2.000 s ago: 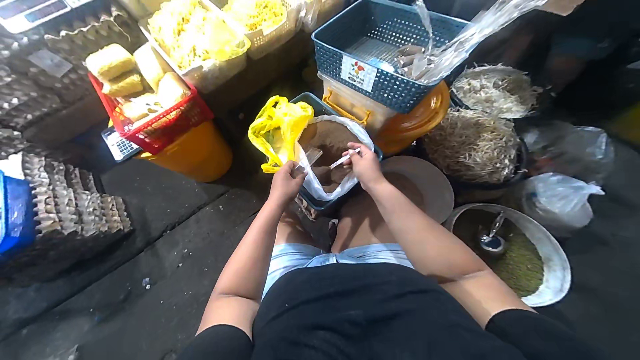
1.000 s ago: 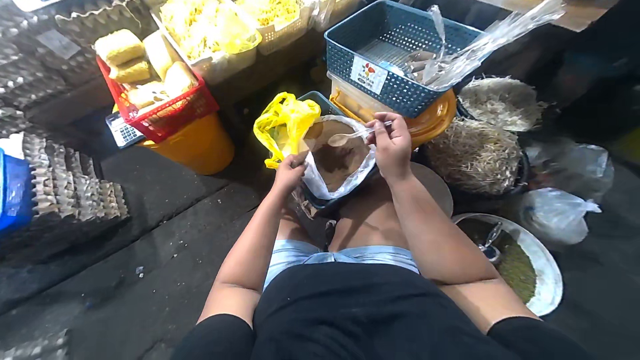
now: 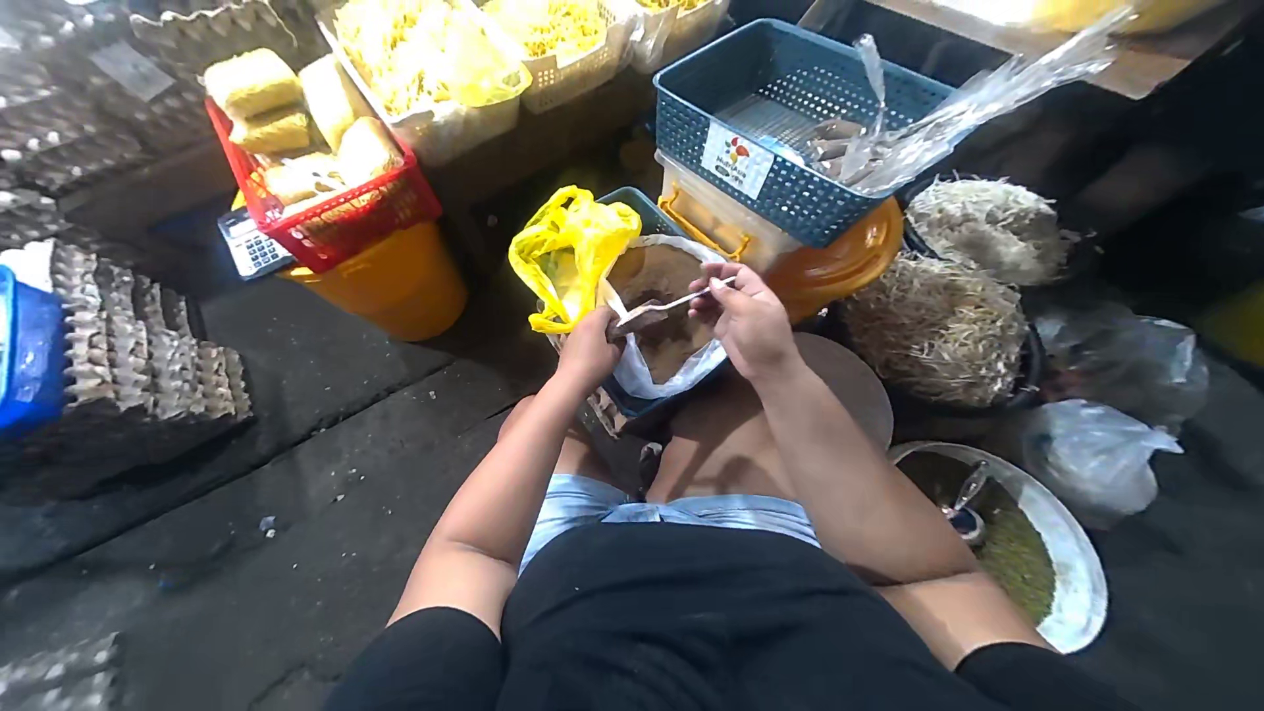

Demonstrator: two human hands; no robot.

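Note:
Between my knees stands a blue-green basket (image 3: 628, 200) holding a white plastic bag (image 3: 642, 373) of brown powder (image 3: 664, 272). My right hand (image 3: 750, 321) grips a white plastic spoon (image 3: 681, 299) by its handle. Its bowl reaches a small clear bag (image 3: 642, 318) at the fingertips of my left hand (image 3: 590, 348), which pinches that bag over the powder. A yellow plastic bag (image 3: 578, 252) lies over the basket's left side, just beyond my left hand.
At the left are a red basket (image 3: 341, 212) on an orange bucket (image 3: 395, 281), a calculator (image 3: 257, 247) and stacked egg trays (image 3: 148, 346). To the right stand a blue perforated basket (image 3: 790, 193), bean sprouts (image 3: 938, 326), a metal basin (image 3: 1081, 583) and a plastic bag (image 3: 1096, 459).
My right hand has lowered from above the powder's right side, bringing the spoon to the small bag at my left hand. The left hand has stayed beside the powder bag.

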